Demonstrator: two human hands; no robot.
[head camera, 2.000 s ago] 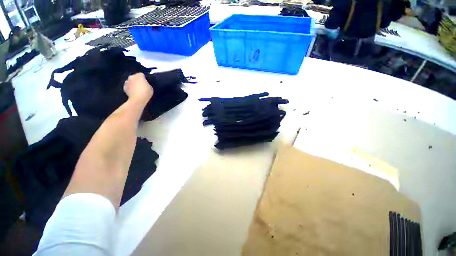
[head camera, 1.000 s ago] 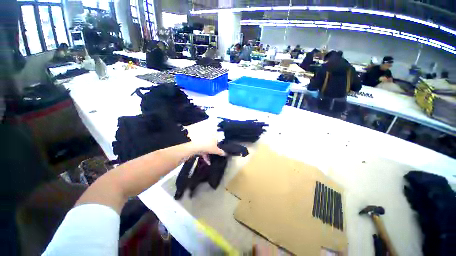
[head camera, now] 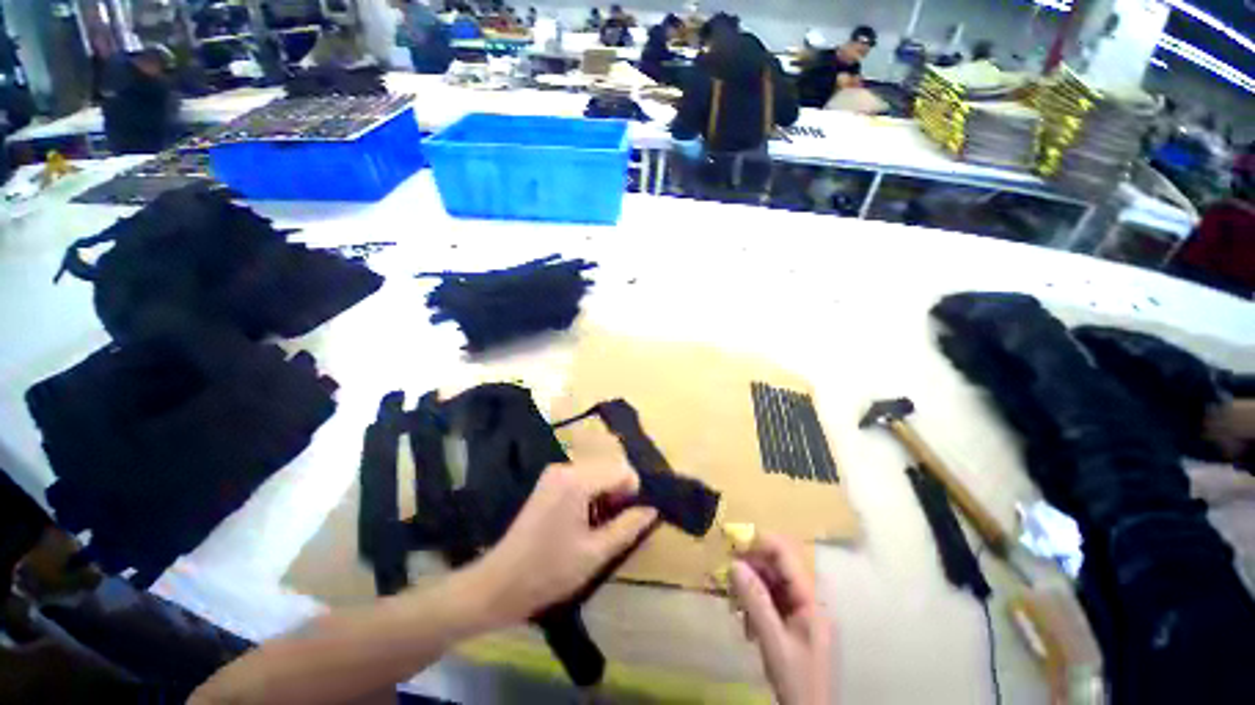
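Observation:
My left hand [head camera: 571,530] is closed on a strap-like part of a black fabric panel [head camera: 502,448], which lies spread at the near table edge and over the cardboard. The strap end sticks out to the right of my left fingers. My right hand [head camera: 778,592] is just right of that end, with yellow on its fingertips [head camera: 741,534]. Its fingers are curled near each other; I cannot tell whether they hold anything. A row of thin black strips [head camera: 794,431] lies on the brown cardboard sheet [head camera: 661,372].
Black piece piles [head camera: 179,413] lie left, and a strap bundle [head camera: 509,299] behind the cardboard. A hammer [head camera: 950,482], a dark rod with cord [head camera: 947,530], white tissue [head camera: 1050,534] and a glue bottle [head camera: 1053,640] lie right, beside long black pieces [head camera: 1101,441]. Blue crates [head camera: 530,168] stand beyond.
My left hand has brought the black panel from the left pile to the cardboard's near left side, where it is now spread out. My right hand has come into view. The view has turned right.

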